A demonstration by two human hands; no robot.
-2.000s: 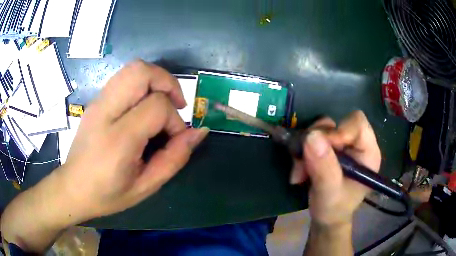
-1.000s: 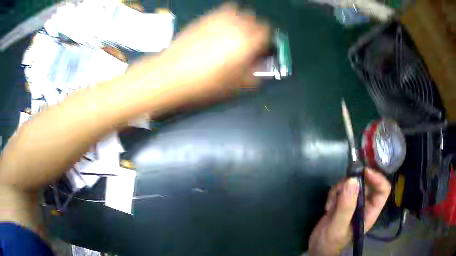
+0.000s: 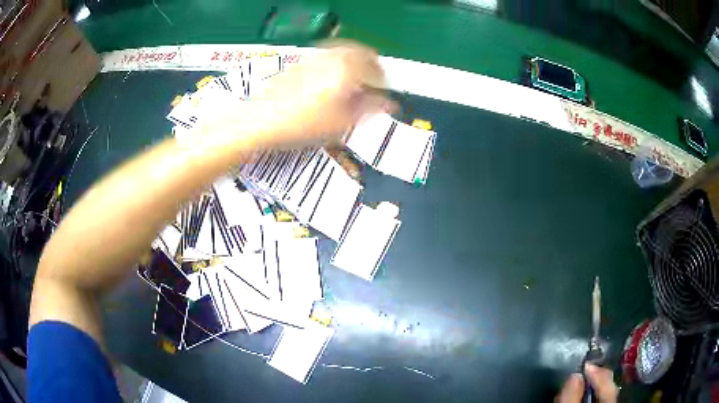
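My left hand (image 3: pixel 351 83) is blurred, stretched out over the heap of white LCD modules (image 3: pixel 315 189) near the white border. Its fingers point down and hide what is under them; I cannot tell whether it holds anything. My right hand (image 3: pixel 590 386), cut off by the bottom edge, holds the soldering iron (image 3: pixel 595 330) upright, pale tip pointing away from me. The modules lie fanned and overlapping, with black lines and orange tabs. A blurred green, dark-framed unit (image 3: pixel 298 25) lies on the bright green strip beyond my left hand.
The red-and-white tip cleaner tin (image 3: pixel 650 350) stands right of the iron, below the black fan (image 3: pixel 682 252). Other units (image 3: pixel 556 77) lie beyond the white border (image 3: pixel 473 89). Solder wire (image 3: pixel 351 367) lies on the dark mat. Cables lie at far left.
The view has shifted, showing the green strip and more modules. My left arm still reaches outward, now over the modules near the border. My right hand keeps the iron, now lower in view.
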